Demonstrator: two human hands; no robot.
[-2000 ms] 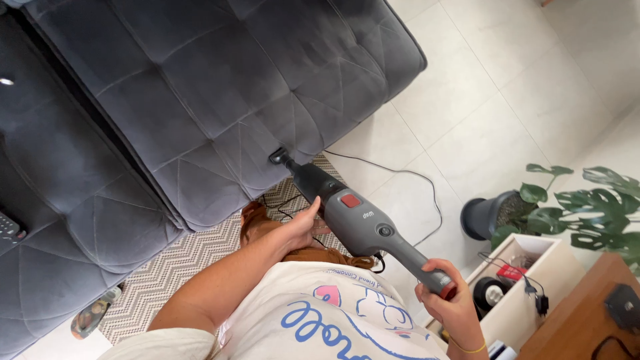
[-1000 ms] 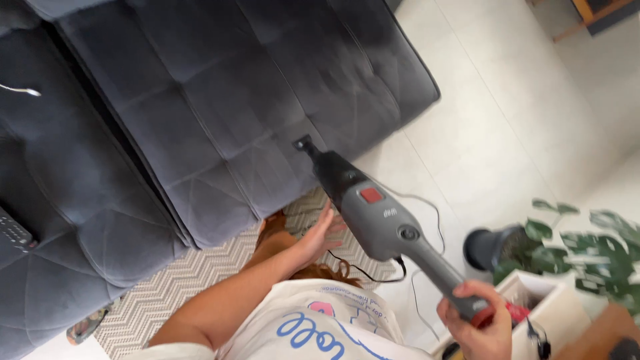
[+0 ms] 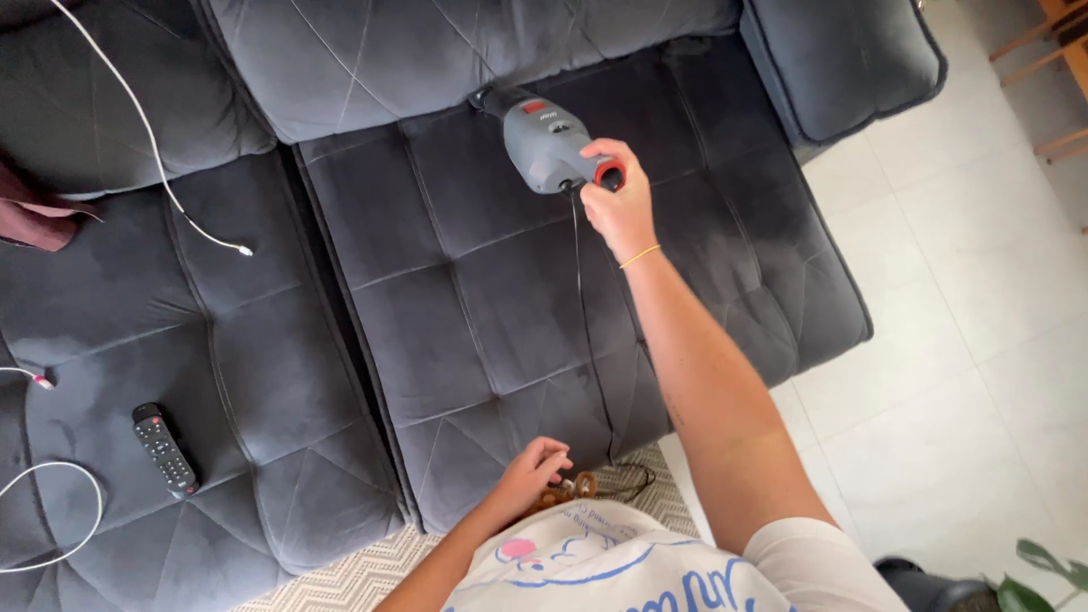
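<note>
My right hand (image 3: 625, 200) grips the handle of a grey and black WAP handheld vacuum cleaner (image 3: 544, 144) with red parts. The vacuum's dark nozzle (image 3: 486, 98) reaches the seam where the seat cushion (image 3: 527, 297) of the dark grey tufted sofa meets its back cushion (image 3: 476, 42). A thin black power cord (image 3: 586, 323) runs from the vacuum down over the seat's front edge. Near my waist, by that edge, my left hand (image 3: 537, 472) holds nothing, its fingers loosely bent and partly apart.
On the left seat lie a black remote control (image 3: 164, 449) and white cables (image 3: 140, 110), with a mauve cloth (image 3: 38, 212) beside them. A sofa armrest (image 3: 841, 64) stands at the right. Below are a zigzag-patterned rug (image 3: 357, 569), pale floor tiles (image 3: 926, 382) and a dark plant pot (image 3: 926, 586).
The vacuum has moved from the seat's front part to the back cushion, my right arm now stretched out. My left hand, earlier on or beside the vacuum's body, is away from it. The view has shifted.
</note>
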